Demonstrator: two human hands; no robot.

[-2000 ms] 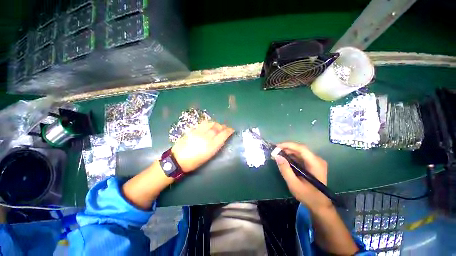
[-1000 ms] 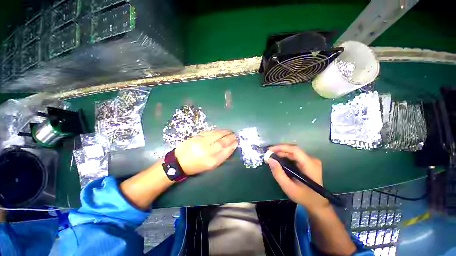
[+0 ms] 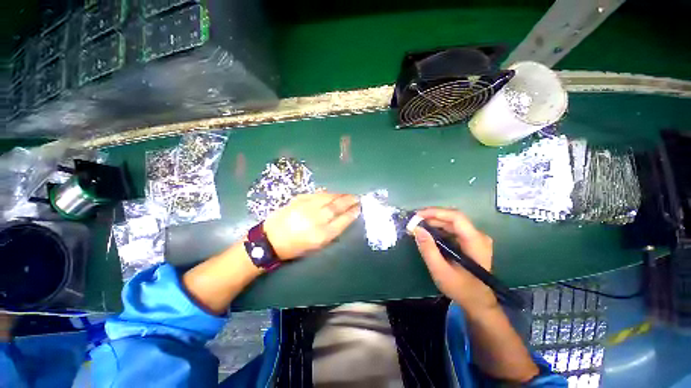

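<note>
A small bright silvery-white circuit board [image 3: 379, 221] lies on the green mat between my hands. My right hand [image 3: 453, 254] holds the black soldering iron [image 3: 473, 268] like a pen, its tip end at the board's right edge. My left hand [image 3: 314, 221] lies palm down, its fingertips at the board's upper left edge; whether they grip the board or a small part cannot be told. A loose pile of small metal components [image 3: 279, 186] lies just beyond my left hand. Glare hides the board's details.
Zip bags of components [image 3: 182, 178] and a solder spool [image 3: 72, 198] lie left, a round black fan [image 3: 34, 264] far left. A fume fan [image 3: 447, 95] and white tub [image 3: 523, 106] stand at the back. Stacked boards [image 3: 535, 180] lie right. Wrapped trayed boards [image 3: 136, 76] stand back left.
My left hand has moved from over the component pile to the board's left edge. The iron's tip end has shifted from the board's top to its right side.
</note>
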